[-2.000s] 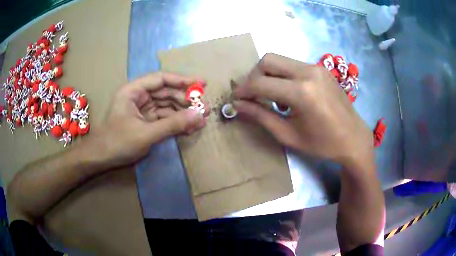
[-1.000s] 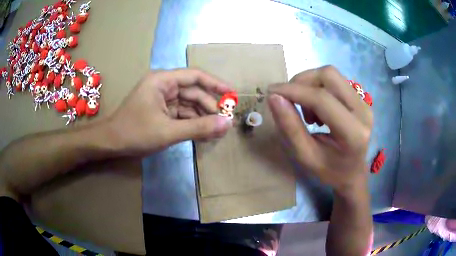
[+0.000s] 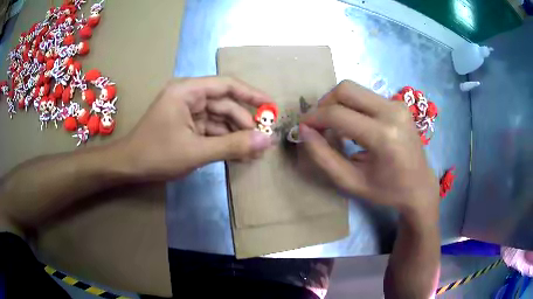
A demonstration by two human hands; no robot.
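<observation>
My left hand (image 3: 196,125) pinches a small doll figure (image 3: 266,118) with red hair and a pale face, upright between thumb and fingers above the cardboard work pad (image 3: 286,204). My right hand (image 3: 368,140) is just right of it, its thumb and fingertips pinched together at the small whitish cup (image 3: 293,134). The fingertips partly cover the cup. The thin stick is not visible; it is hidden or blurred, so I cannot tell if it is in these fingers. Dark stains surround the cup.
A large heap of dolls (image 3: 55,70) lies on the large cardboard sheet (image 3: 128,35) at left. A smaller doll cluster (image 3: 418,108) and loose red pieces (image 3: 447,181) lie on the metal bench (image 3: 204,23) at right. A white squeeze bottle (image 3: 467,57) and small white nozzle piece (image 3: 469,86) are at far right.
My right hand has moved left and down to the cup from beside the doll's head, where it held a thin stick. My left hand still holds the doll in nearly the same place.
</observation>
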